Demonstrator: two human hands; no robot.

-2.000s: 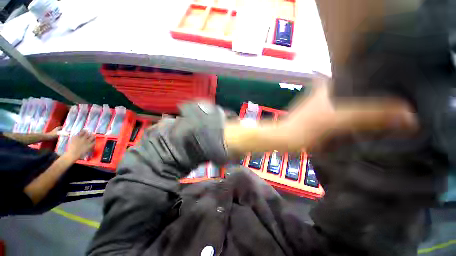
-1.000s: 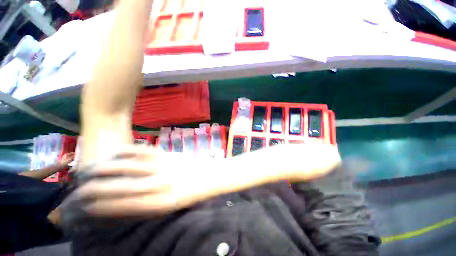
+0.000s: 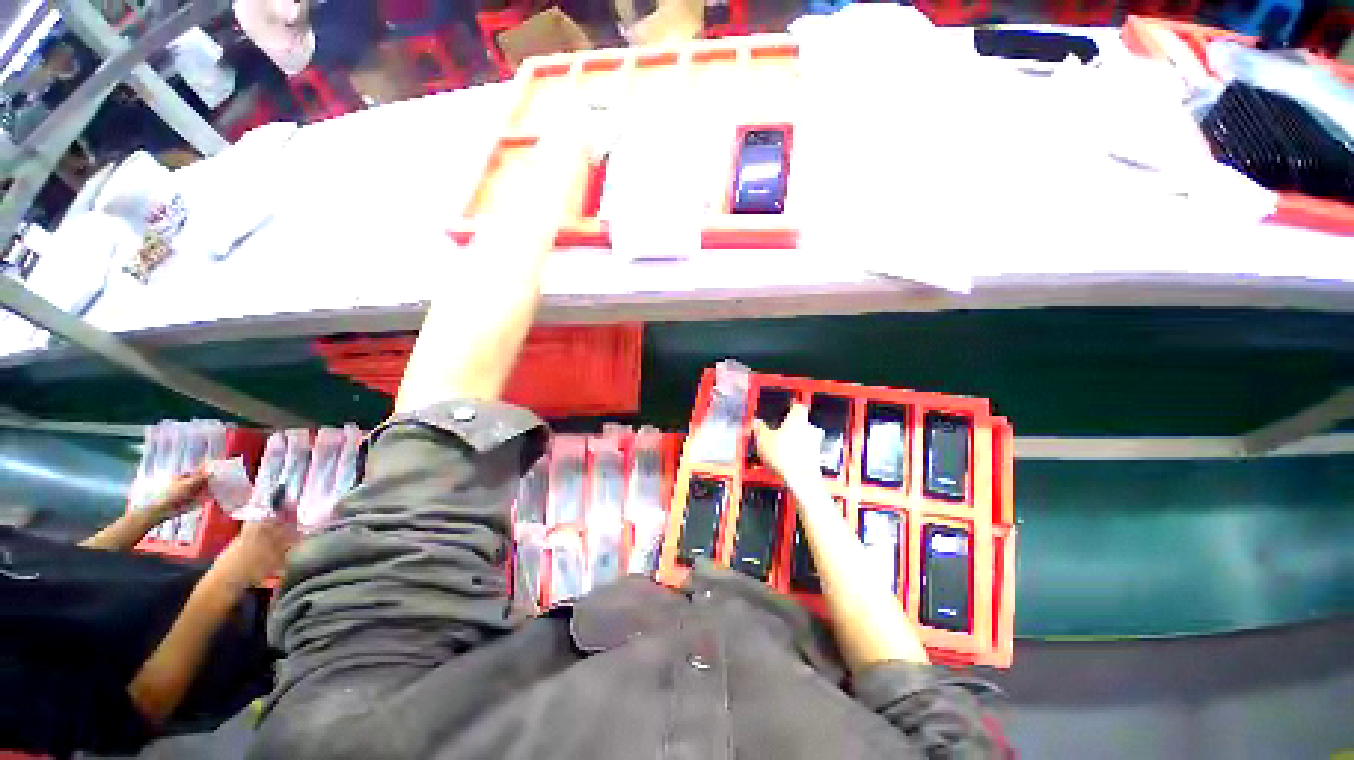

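Observation:
My left hand (image 3: 572, 156) reaches onto the bench, washed out by glare, over the orange-red bench tray (image 3: 478, 190), beside a stack of white sheets or bags (image 3: 656, 201); its fingers and any hold are unclear. One dark phone (image 3: 760, 171) lies in that tray. My right hand (image 3: 787, 438) is over the phone tray (image 3: 999, 520) in front of me, fingertips at a black phone in the upper row; whether they grip it is unclear. Other bare black phones (image 3: 946, 456) fill slots. A bagged phone (image 3: 726, 413) sits in the upper left slot, its sleeve sticking up.
Left of my tray is another tray of bagged phones (image 3: 606, 490), partly behind my left sleeve. Another person's hands (image 3: 262, 546) work at trays further left. Red trays are stacked (image 3: 587, 368) under the bench. A row of black parts (image 3: 1277, 146) lies at the bench's right end.
My left arm has moved from across my body onto the bench tray. My right hand has come to the phone tray's upper row. The view has shifted, showing more of the bench.

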